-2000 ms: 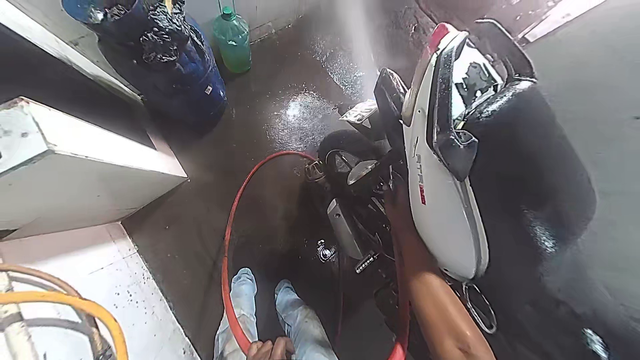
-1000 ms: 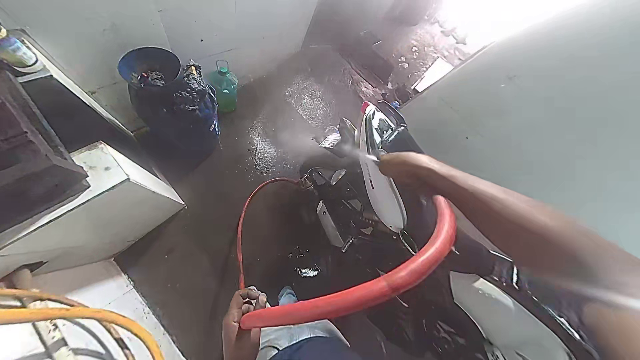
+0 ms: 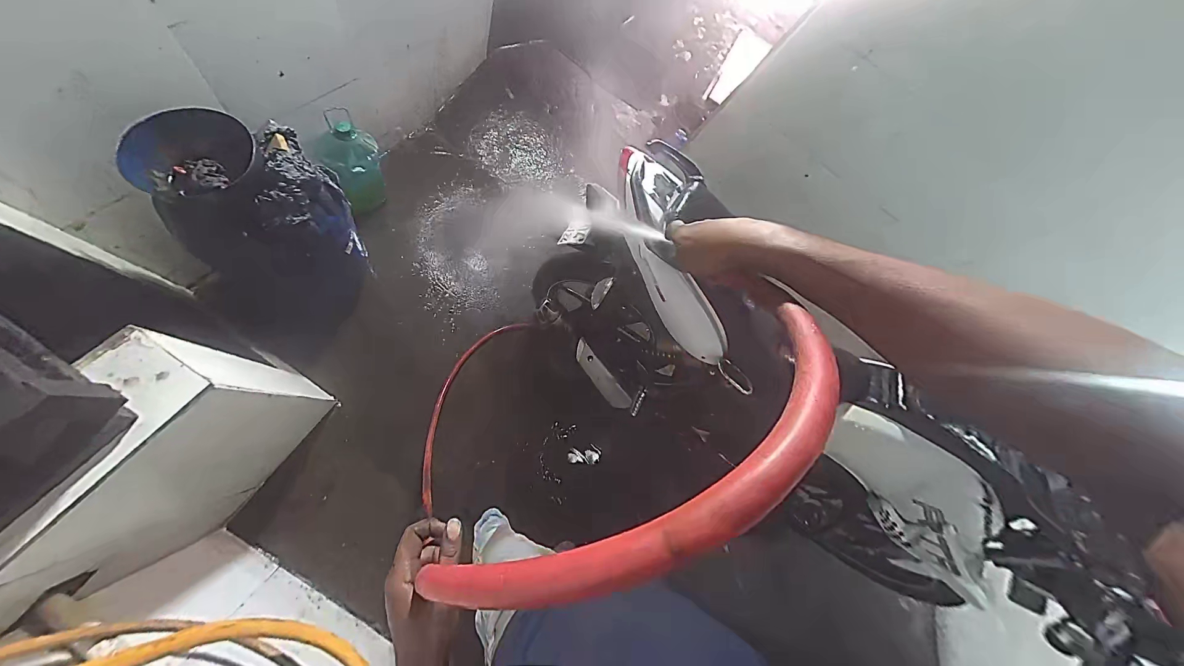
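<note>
My left hand point(image 3: 427, 578), at the bottom of the head view, is closed around a red rubber hose point(image 3: 740, 499). The hose loops up to the right toward my right hand point(image 3: 712, 248), which grips its end; the fingers are partly hidden. A spray of water point(image 3: 546, 217) fans out leftward from that hand, past the tail of a motorcycle point(image 3: 680, 301) with white side panels. The motorcycle stands below my right arm, its seat largely hidden by the arm and its front at the lower right. A thinner-looking stretch of hose point(image 3: 444, 398) runs from my left hand to near the rear wheel point(image 3: 566, 277).
A blue drum point(image 3: 296, 268) holding black plastic and a basin stands at the left, beside a green plastic jug point(image 3: 353, 171). A white ledge point(image 3: 194, 416) juts in at left. A yellow hose point(image 3: 231, 633) lies lower left. The floor point(image 3: 370, 407) is wet; a pale wall point(image 3: 971, 139) borders the right.
My right arm, low beside the motorcycle two seconds ago, is now raised across it. The spray now shows leftward of the hand. My left hand still holds the hose. The view has shifted.
</note>
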